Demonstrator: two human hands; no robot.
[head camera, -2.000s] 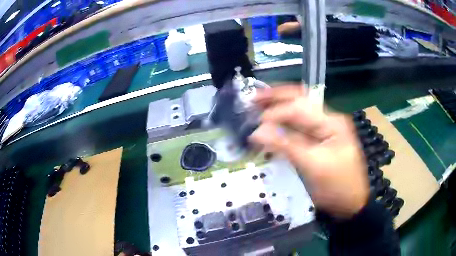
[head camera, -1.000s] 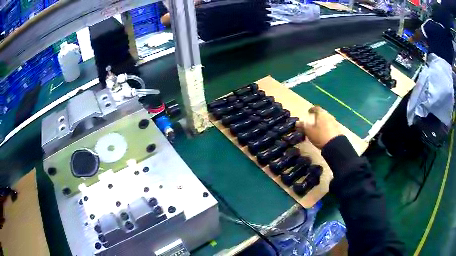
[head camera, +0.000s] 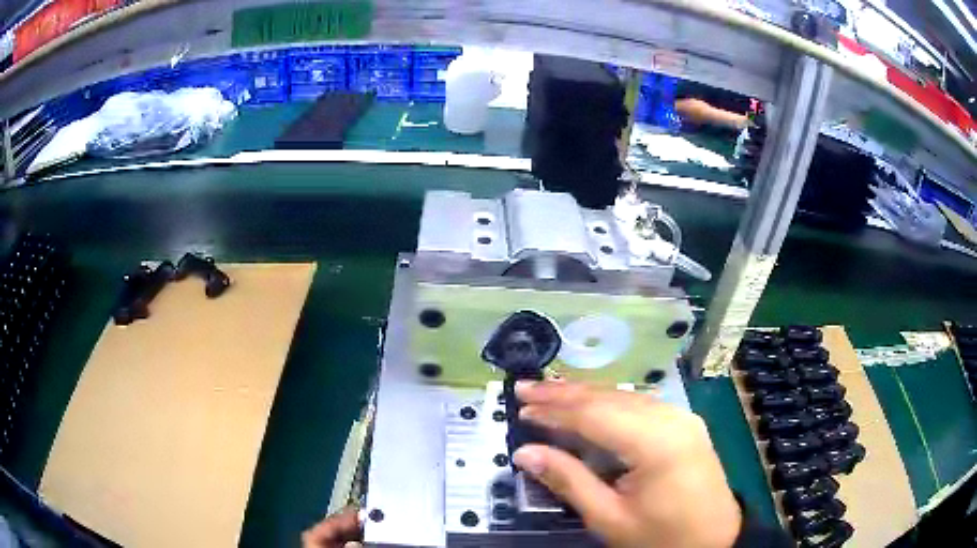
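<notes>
A black body (head camera: 512, 412) lies in the middle of the silver press fixture (head camera: 412, 439), its wider rounded head at the dark opening of the yellow-green mounting plate (head camera: 461, 343). My right hand (head camera: 632, 450) is on the body, with thumb and fingers at its right side, and hides part of the nest. My left hand (head camera: 334, 530) is cut off by the bottom edge, at the fixture's front left corner; only some fingers show, and whether they hold anything is hidden.
The left cardboard sheet (head camera: 182, 396) carries a few black bodies (head camera: 198, 276) at its top. The right cardboard sheet (head camera: 873, 428) carries rows of black bodies (head camera: 798, 412). A metal post (head camera: 771, 193) and air fittings (head camera: 648, 230) stand behind right. A person's arm (head camera: 712, 113) shows beyond.
The view has swung back left to the fixture. My right hand has moved from the right board to the fixture, where a black body now lies. My left hand's fingers now show at the bottom.
</notes>
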